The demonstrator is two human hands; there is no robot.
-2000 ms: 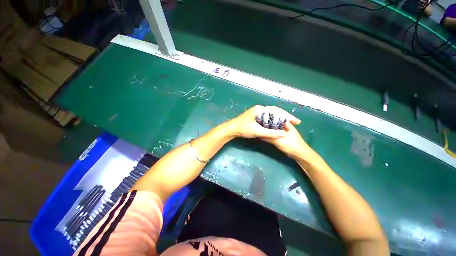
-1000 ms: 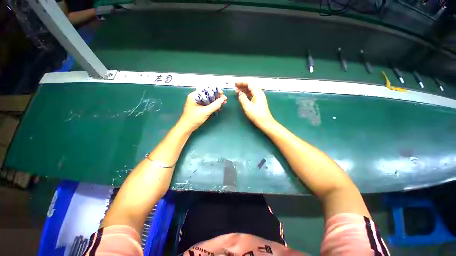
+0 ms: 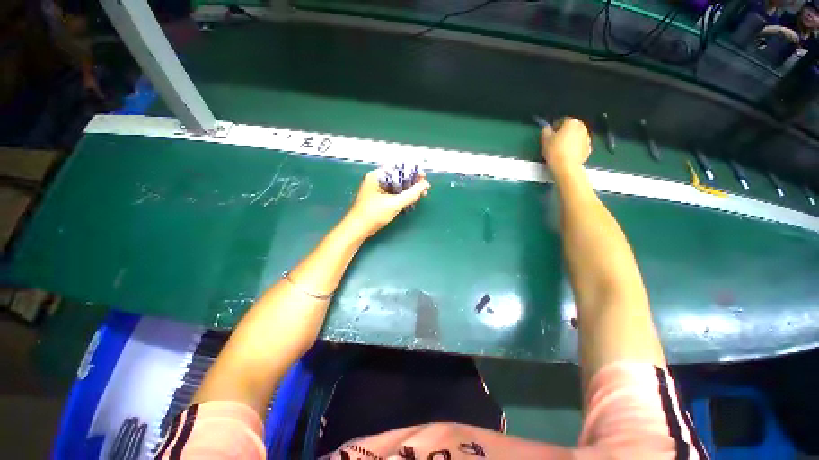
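My left hand (image 3: 382, 199) is closed round a bunch of pen-shaped units (image 3: 401, 177) just on the near side of the white guide rail (image 3: 467, 163); their pale ends fan out at the top of the fist. My right hand (image 3: 568, 144) is stretched over the rail above the conveyor belt (image 3: 395, 108), its fingers at a dark pen-shaped unit (image 3: 541, 121) that shows only in part beside them. Whether the fingers grip it cannot be told. More single units (image 3: 650, 139) lie spaced out on the belt to the right.
The blue bin (image 3: 85, 386) with packed units stands low at the left. A yellow item (image 3: 703, 182) lies by the rail at the right. A white post (image 3: 162, 67) rises from the rail. A dark scrap (image 3: 483, 303) lies on the green worktop (image 3: 180, 234). A blue stool (image 3: 732, 427) is at lower right.
My hands were together, then came apart. My left hand keeps the bunch near the rail. My right hand has moved right and forward, over the rail to a unit on the belt.
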